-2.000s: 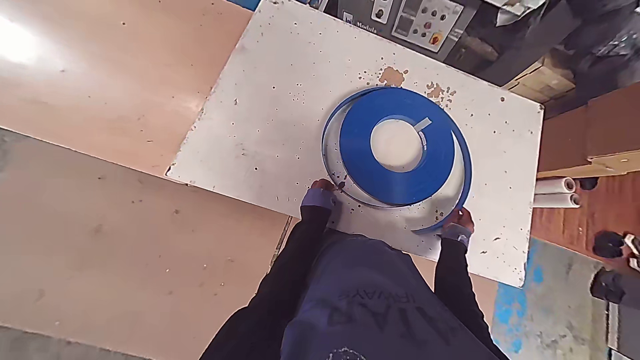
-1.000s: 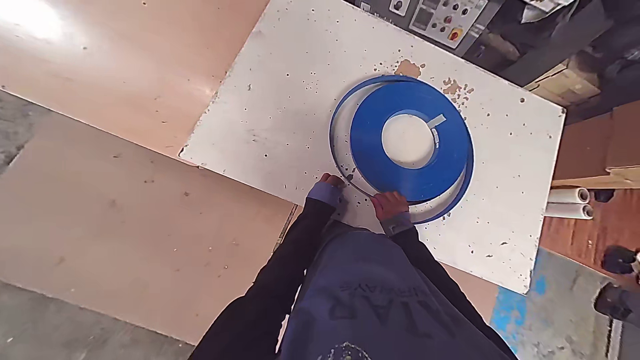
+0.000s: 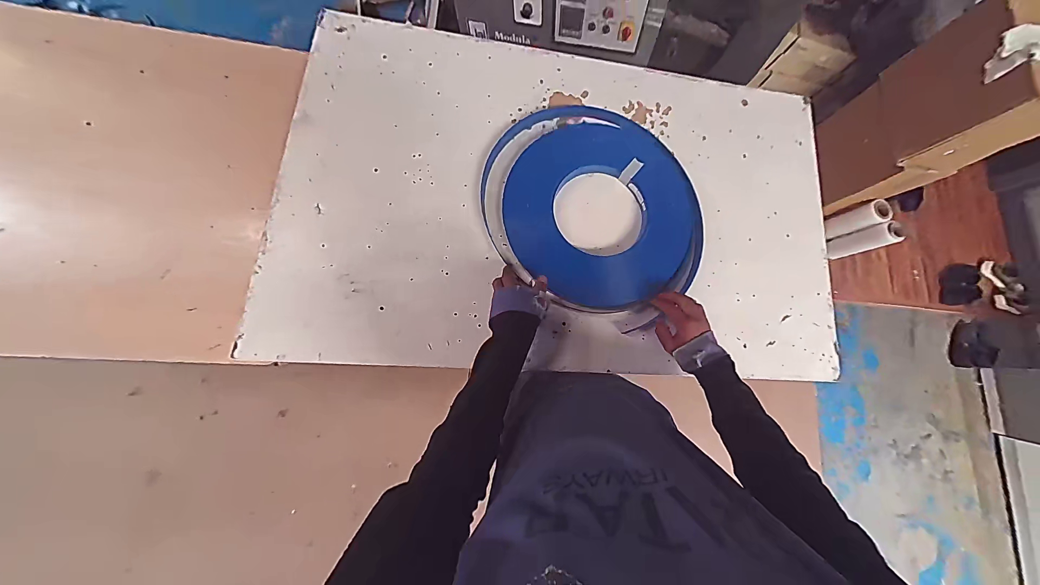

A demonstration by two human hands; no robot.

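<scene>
A coil of blue edge-banding strip [image 3: 532, 219] lies flat on a white board [image 3: 390, 244]; a pale piece of tape sits at its inner rim. Loose outer turns stand away from the wound part at the left and top, and lie close to it at the lower right. At the coil's lower left edge, my left hand [image 3: 518, 286] has its fingers on the loose strip. My right hand [image 3: 681, 318] is at the lower right, fingers and thumb around the outer strip near a short free end. How firmly either hand grips is hard to see.
Large tan sheets [image 3: 138, 203] extend left of and below the white board. A dark control panel [image 3: 601, 24] stands beyond its far edge. At the right are cardboard boxes [image 3: 926, 106] and white rolls [image 3: 861, 229].
My right hand has moved right along the coil's near edge, away from my left hand. The wide gap inside the loose strip at the lower right has narrowed.
</scene>
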